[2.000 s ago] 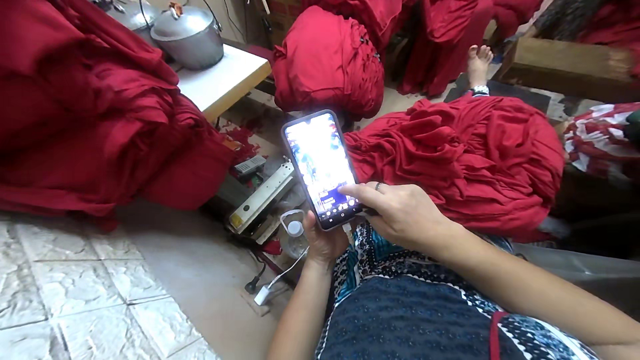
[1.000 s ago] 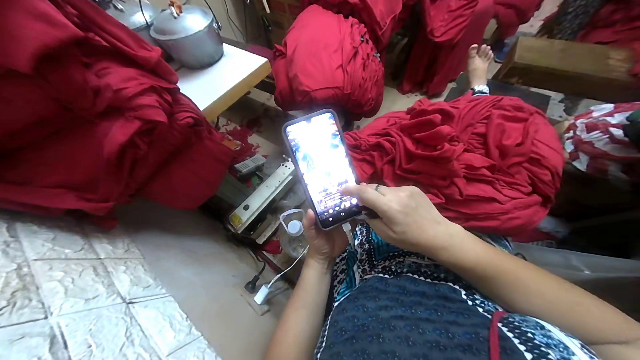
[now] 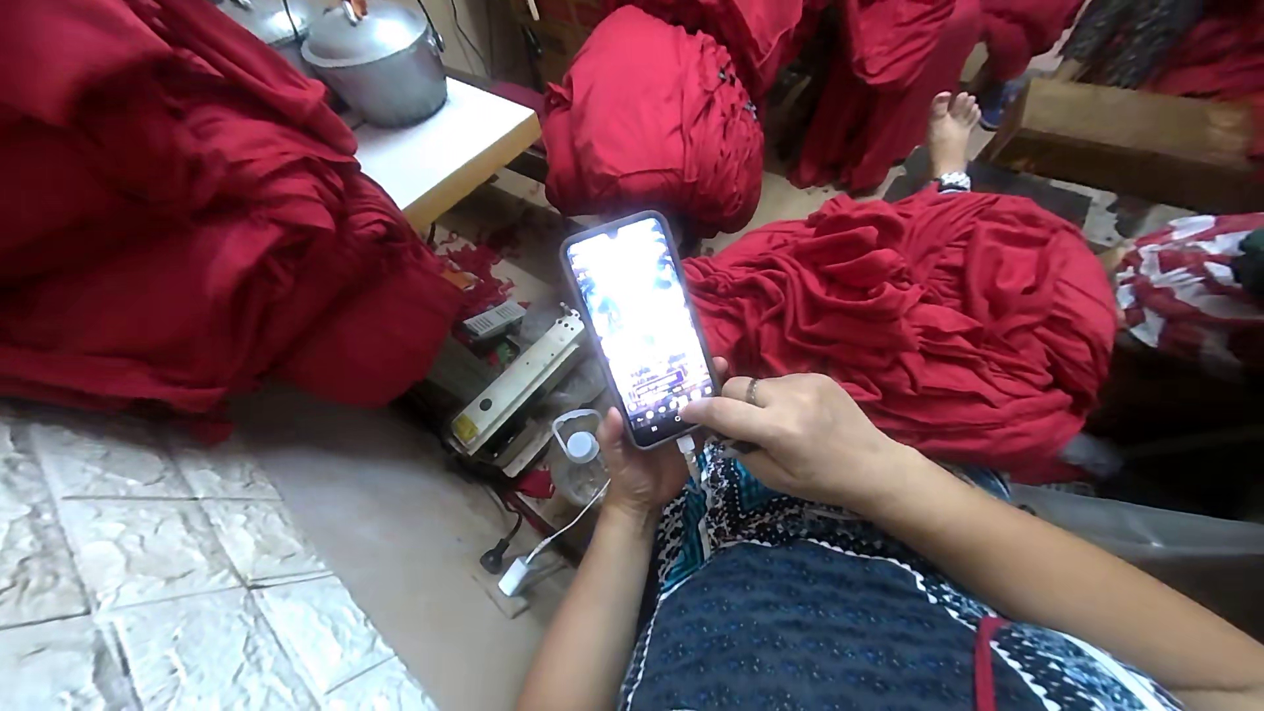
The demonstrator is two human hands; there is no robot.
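Note:
A smartphone (image 3: 642, 316) with a bright, washed-out screen is upright in my left hand (image 3: 644, 469), which grips its lower end from below and behind. My right hand (image 3: 805, 430), with a ring on one finger, is over the phone's bottom right corner, its index fingertip at the lower edge of the screen; the other fingers are curled and hold nothing visible. A white cable (image 3: 688, 449) is plugged into the phone's bottom end. Just past the phone lies a large heap of red fabric (image 3: 918, 306).
A lidded metal pot (image 3: 380, 69) stands on a white table (image 3: 444, 148). More red fabric (image 3: 178, 227) is heaped at left, and a red bundle (image 3: 657, 114) behind. A plastic bottle (image 3: 581, 449), a black plug (image 3: 494, 558) and a white adapter (image 3: 513, 576) are low. A bare foot (image 3: 953, 128) shows beyond.

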